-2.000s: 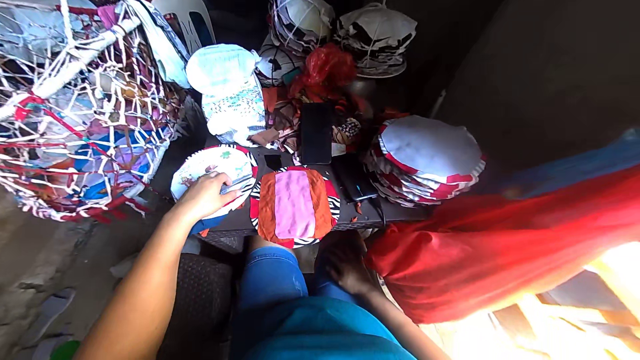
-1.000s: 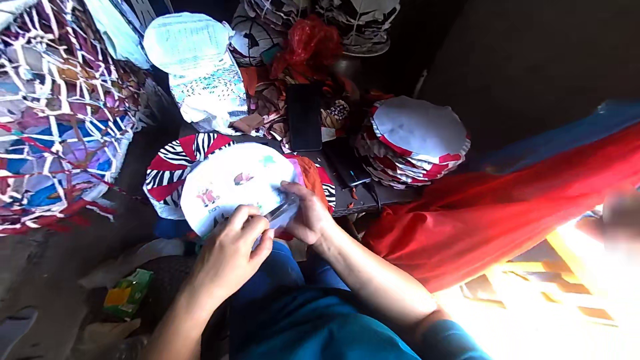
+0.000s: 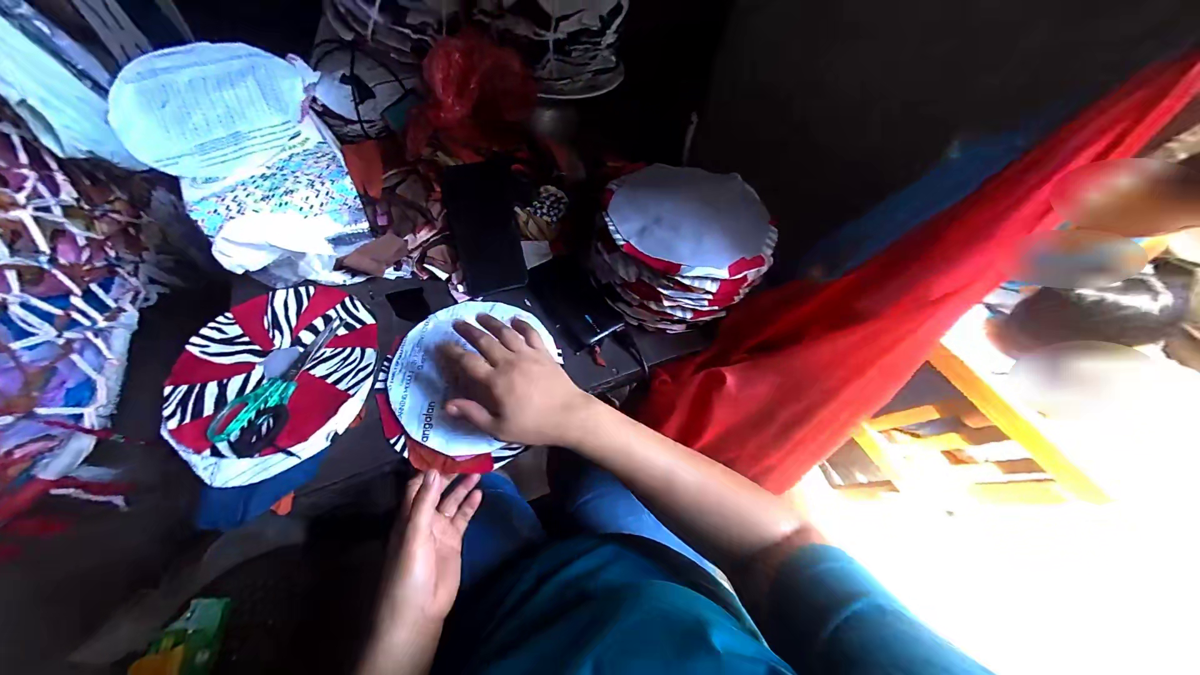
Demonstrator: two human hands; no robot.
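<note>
A round white paper disc [image 3: 427, 375] with print lies on red, orange and zebra-striped fabric pieces at the near edge of the dark table. My right hand [image 3: 511, 380] rests flat on the disc, fingers spread. Below the near edge of the fabric, my left hand [image 3: 436, 525] is palm up, its fingertips at or just under the edge; whether they touch it is unclear. To the left lies a round red and zebra-striped fabric piece [image 3: 211, 366] with a white rim. Scissors with green and black handles [image 3: 253, 412] lie on it.
A stack of round fabric pieces [image 3: 689, 220] stands at the right, beside a dark phone-like slab [image 3: 483, 230]. Paper and cloth rounds [image 3: 211, 108] lie back left. A netted bundle [image 3: 66, 309] is far left. Red cloth [image 3: 844, 347] hangs right; a yellow wooden frame [image 3: 1017, 422] is beyond.
The white disc held in both hands one second ago now lies on the fabric pieces under my right hand. My left hand has moved below the table edge. Scissors now lie on the striped round.
</note>
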